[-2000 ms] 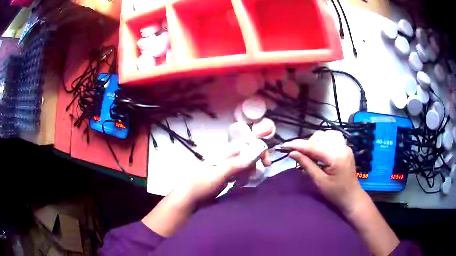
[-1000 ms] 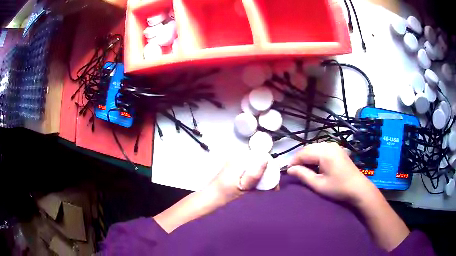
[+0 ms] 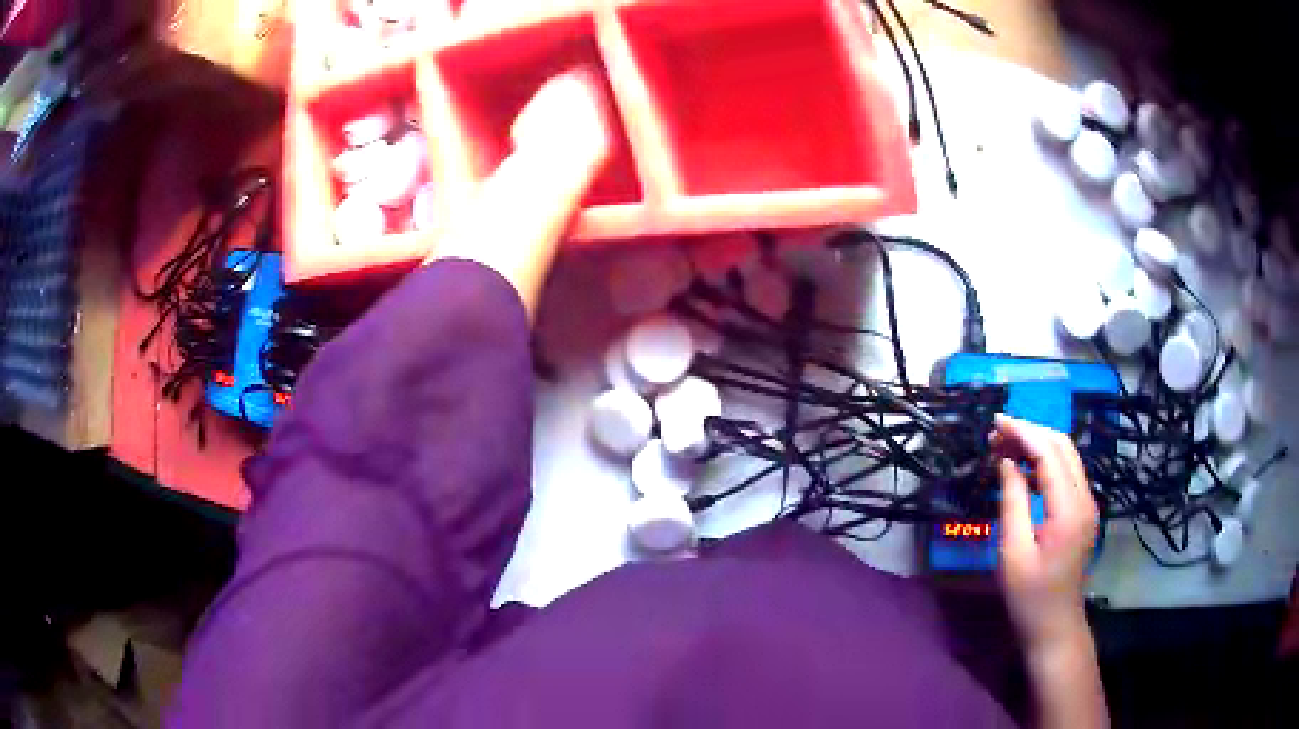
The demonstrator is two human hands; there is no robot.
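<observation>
My left hand [image 3: 560, 126] reaches into the middle front cell of the red divided tray [image 3: 741, 214]; its fingers are blurred and I cannot tell if they hold anything. My right hand [image 3: 1043, 513] is over the blue charging hub [image 3: 1029, 375], fingers at the black cables [image 3: 912, 442] on its left side; its grip is unclear. Round white units [image 3: 660, 350] cluster left of the hub, with cables running to them. Loose white units [image 3: 382, 171] lie in the tray's left cell.
A second blue hub [image 3: 257, 335] with black cables lies on the red surface at left. More white units [image 3: 1127, 325] lie at the right. A black power cord [image 3: 973, 316] enters the hub's back. Bluish packaging [image 3: 40, 257] stands at far left.
My left hand has moved from the front of the bench up into the tray, and its white unit no longer shows there. My right hand has moved right to the hub. The view has shifted.
</observation>
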